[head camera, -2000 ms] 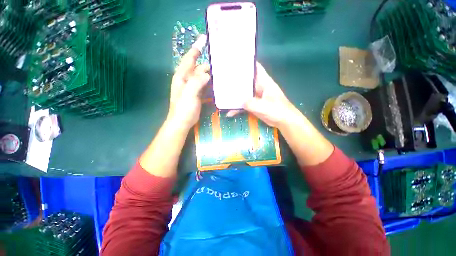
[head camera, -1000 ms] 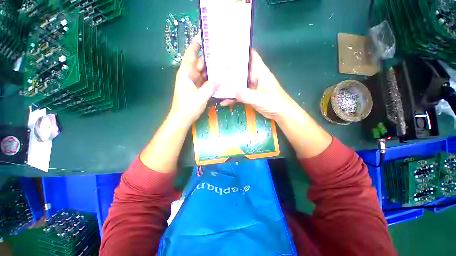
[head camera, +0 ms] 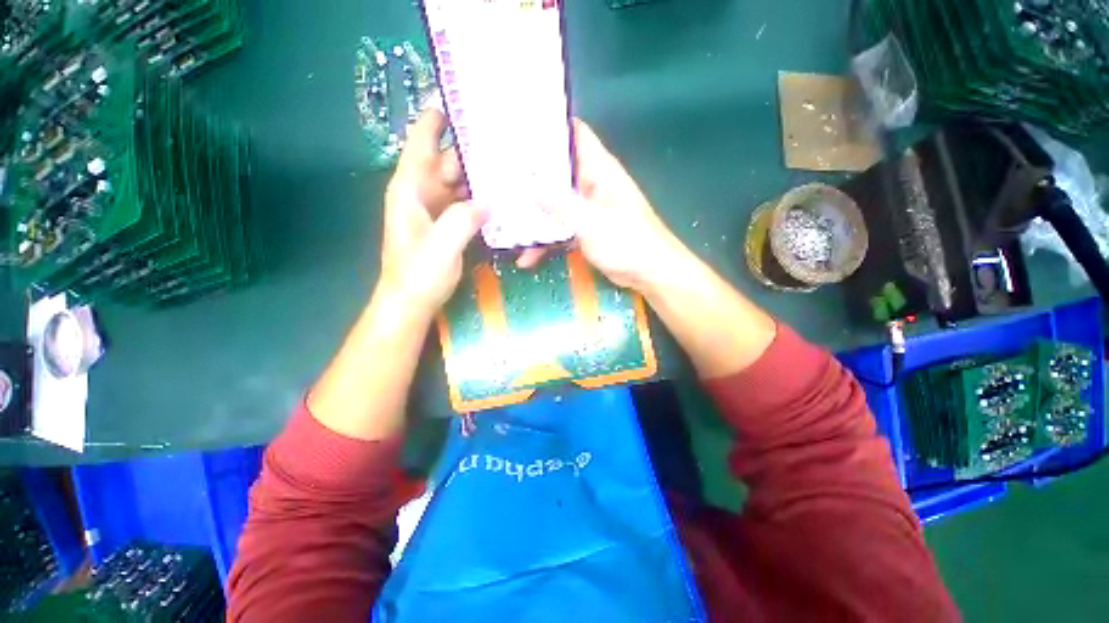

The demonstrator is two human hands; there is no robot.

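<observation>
A smartphone (head camera: 508, 122) with a bright, washed-out screen is held upright at the top centre, its upper end cut off by the frame edge. My left hand (head camera: 426, 219) grips its left side and lower left corner. My right hand (head camera: 614, 219) grips its right side and lower edge. Below the hands a green circuit board panel (head camera: 541, 335) lies in an orange fixture (head camera: 493, 399) at the bench's front edge. The phone and hands hide the fixture's upper part. A single assembled board (head camera: 392, 97) lies behind my left hand.
Tall board stacks (head camera: 158, 207) stand at left, others at top right. A solder pot (head camera: 817, 237), a black soldering station (head camera: 943, 231), cardboard (head camera: 827, 122) and a clear bag (head camera: 888, 79) are at right. White paper (head camera: 58, 365) lies at left. Blue bins (head camera: 973, 497) hold boards below the bench edge.
Both hands still hold the phone, which has moved up and left in the picture and tilted slightly. My left thumb has come down to the phone's lower left. The whole view has shifted.
</observation>
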